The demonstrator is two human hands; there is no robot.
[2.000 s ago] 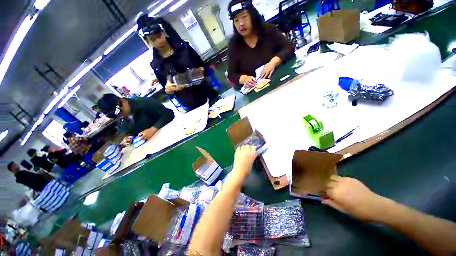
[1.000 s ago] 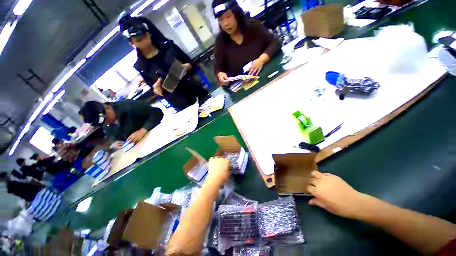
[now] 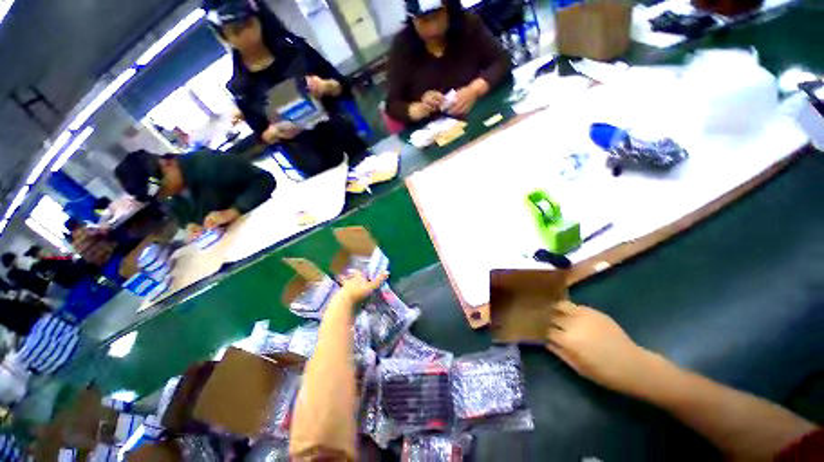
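Note:
My left hand (image 3: 361,285) is at the near edge of an open small carton (image 3: 356,242), its fingers on the carton; the grip is partly hidden. A second open carton (image 3: 308,287) stands just left of it, flap raised. My right hand (image 3: 585,339) grips the right side of another open carton (image 3: 524,305), brown inside face showing, beside the board's corner. Whether this carton holds anything cannot be told. Silvery bubble-wrapped products (image 3: 486,386) lie piled at the near bench edge between my arms.
A white-papered board (image 3: 488,198) bears a green tape dispenser (image 3: 553,222), a thin dark stick and a dark bundle with a blue end (image 3: 640,150). More open cartons (image 3: 237,393) stand at near left. Two people are opposite, one holding a carton; another person bends over work farther left.
My left hand and its carton have moved left from the board's edge, up beside the second carton. My right hand still holds its carton. The view has shifted slightly.

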